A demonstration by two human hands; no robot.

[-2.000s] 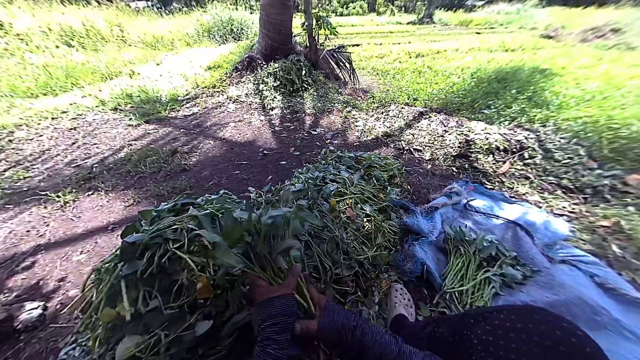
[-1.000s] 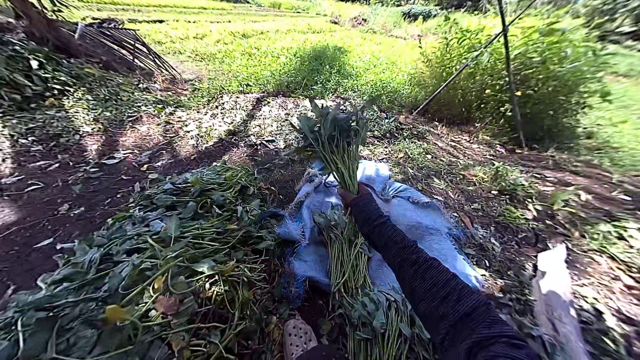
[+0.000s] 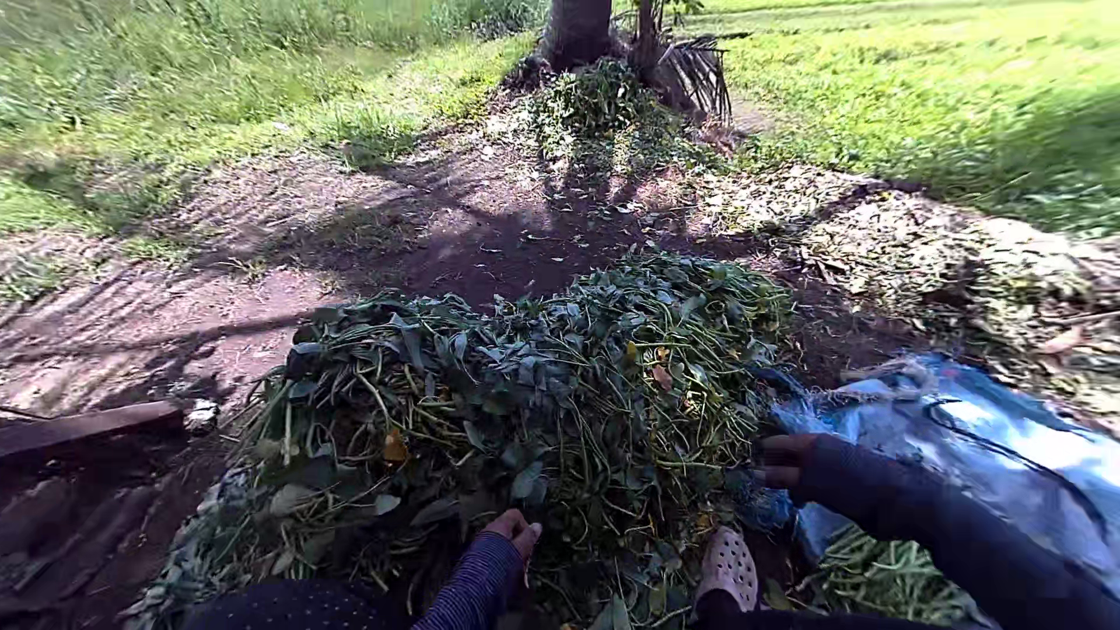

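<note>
A large heap of cut leafy green stems (image 3: 560,376) lies on the ground before me. My left hand (image 3: 514,532) is low at the heap's near edge, fingers bent against the leaves; whether it grips a stem is unclear. My right hand (image 3: 785,459) is blurred at the heap's right side, beside a blue plastic sheet or sack (image 3: 962,429), with no bunch visible in it. A bundle of stems (image 3: 888,577) lies on the near part of the blue plastic, partly under my right forearm.
My foot in a perforated clog (image 3: 728,567) stands between heap and plastic. A wooden plank (image 3: 87,429) lies at left. A tree trunk (image 3: 577,31) with a leafy pile (image 3: 595,109) stands beyond bare soil. Dry leaf litter (image 3: 954,245) covers ground at right.
One second ago my right hand held an upright bunch of stems over the blue plastic; now it is beside the heap without that bunch. The view has swung back left.
</note>
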